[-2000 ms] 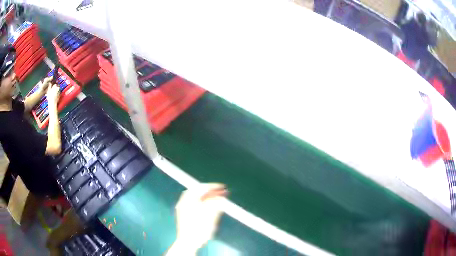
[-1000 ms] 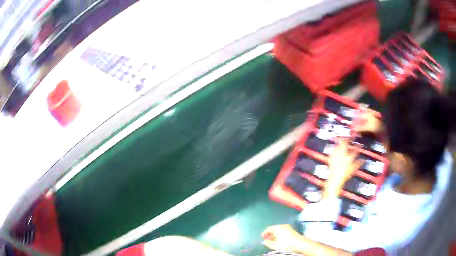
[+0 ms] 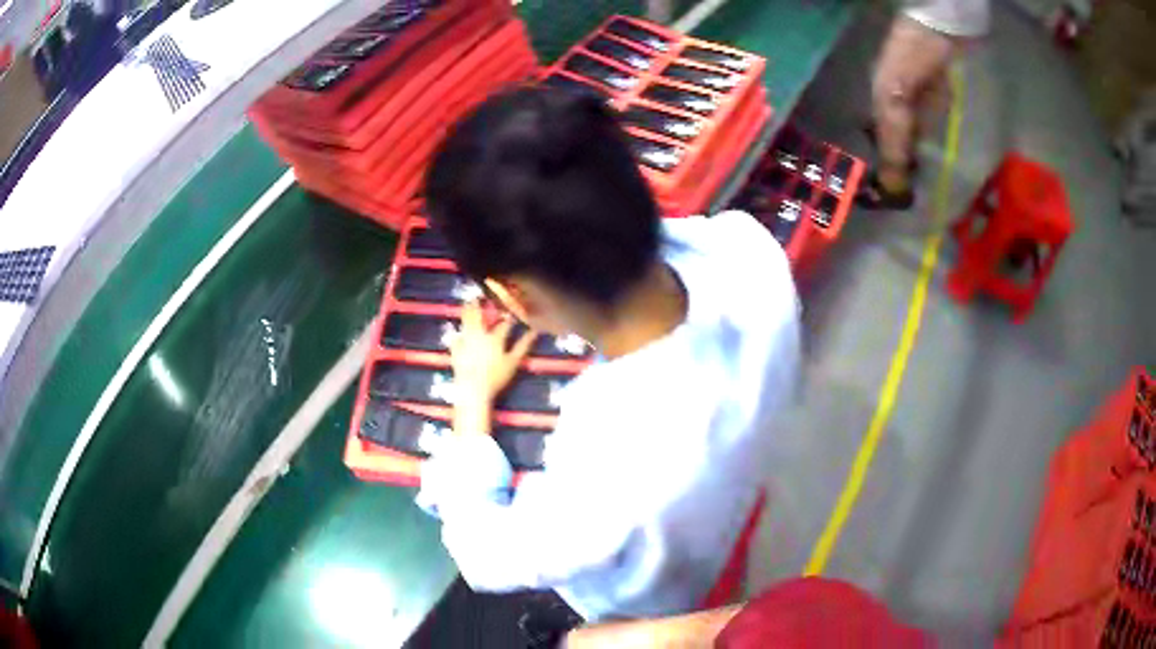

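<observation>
My left hand is out of the picture. Of my right arm only a red sleeve and a bare forearm show at the bottom edge; the hand itself is cut off. Nearest in front, a red-orange tray (image 3: 364, 459) with black phone housings (image 3: 403, 427) lies on the green bench. A seated person in a light blue top (image 3: 659, 418) leans over it and hides part of it. That person's hand (image 3: 488, 355) is over the tray's middle.
A tall stack of red trays (image 3: 393, 127) stands behind, with another filled stack (image 3: 710, 140) beside it. A lower red tray (image 3: 830, 228) is right of the person. A red stool (image 3: 1014, 235), a yellow floor line (image 3: 906, 342), another person's leg and red trays (image 3: 1078, 507) are at the right.
The view has swung right along the bench, from one seated person to another. The seated person in light blue now appears nearer the middle. My right hand has gone out of the picture.
</observation>
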